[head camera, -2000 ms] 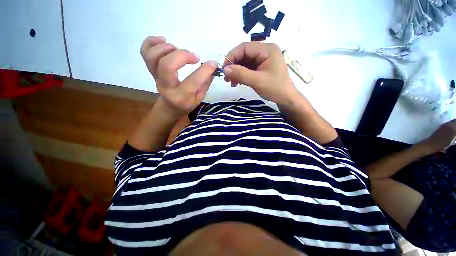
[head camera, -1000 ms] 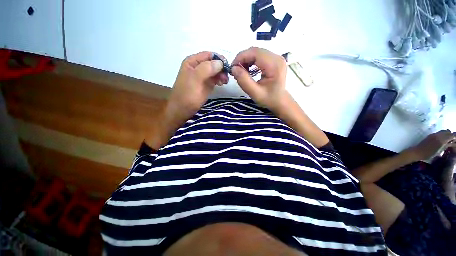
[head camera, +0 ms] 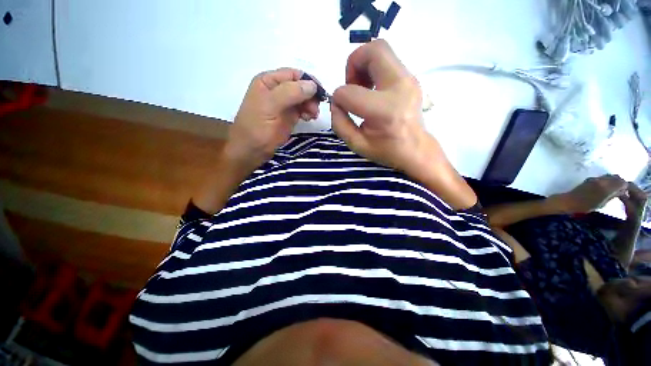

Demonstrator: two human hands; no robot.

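My left hand (head camera: 275,107) pinches a small black connector housing (head camera: 314,87) between thumb and fingers, above the table's near edge. My right hand (head camera: 382,100) is closed at the fingertips right against the housing's right end. Something very thin seems to be between its fingertips, too small to make out. A loose pile of several black connector housings (head camera: 370,17) lies on the white table beyond my hands. The pale strip beside my right hand is almost wholly hidden by it.
A black phone (head camera: 515,146) lies at the table edge on the right, beside a crumpled clear bag (head camera: 571,132). Grey-white cable bundles (head camera: 589,28) lie at the far right. Another person's hands (head camera: 610,193) are at the right. Red crates (head camera: 103,311) stand on the brown floor.
My left hand has closed around the housing from its more open pose. My right hand has turned and its knuckles now cover the pale strip. The view has shifted slightly.
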